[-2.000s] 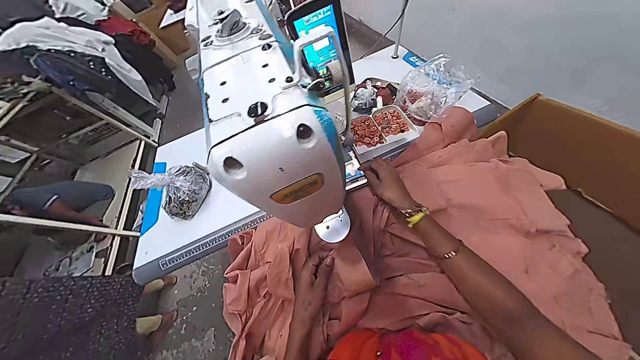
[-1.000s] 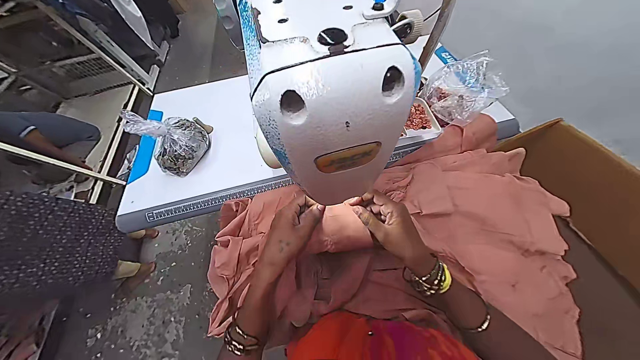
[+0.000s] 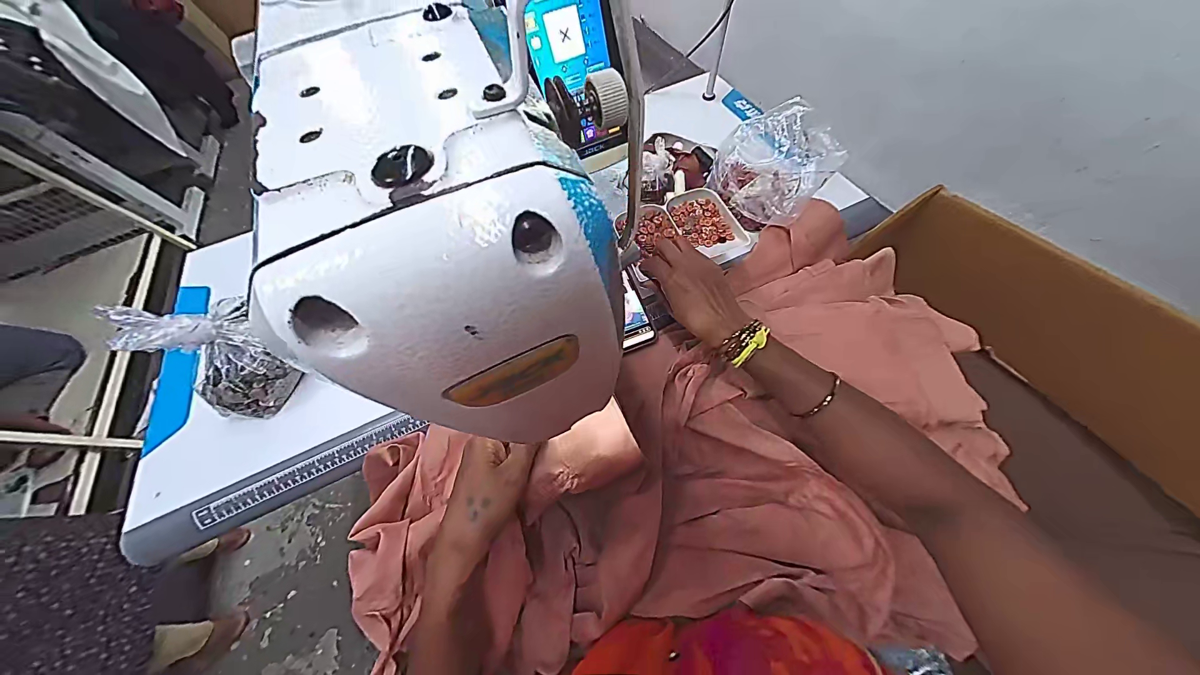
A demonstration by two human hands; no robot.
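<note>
The white head of an industrial sewing machine [image 3: 441, 300] fills the upper middle of the head view and hides its needle area. Below it, my left hand [image 3: 492, 483] holds a salmon-pink fabric garment [image 3: 778, 497], its fingertips partly hidden by the machine. My right hand [image 3: 684, 286] reaches to the front of a white two-part tray [image 3: 741, 246] of small reddish buttons [image 3: 703, 222]; its fingertips touch the buttons in the left part. Whether it pinches a button cannot be told. A phone [image 3: 637, 314] lies just left of that hand.
A tied plastic bag with dark contents [image 3: 248, 375] sits on the white table [image 3: 169, 487] at left. Another clear bag [image 3: 778, 159] lies behind the tray, near a lit screen [image 3: 572, 66]. A cardboard box [image 3: 1059, 347] stands at right. Another person's legs [image 3: 37, 366] show far left.
My right hand has left the cloth under the machine head, where it was beside my left hand one second ago, and moved up and right to the button tray. My left hand stays at the cloth.
</note>
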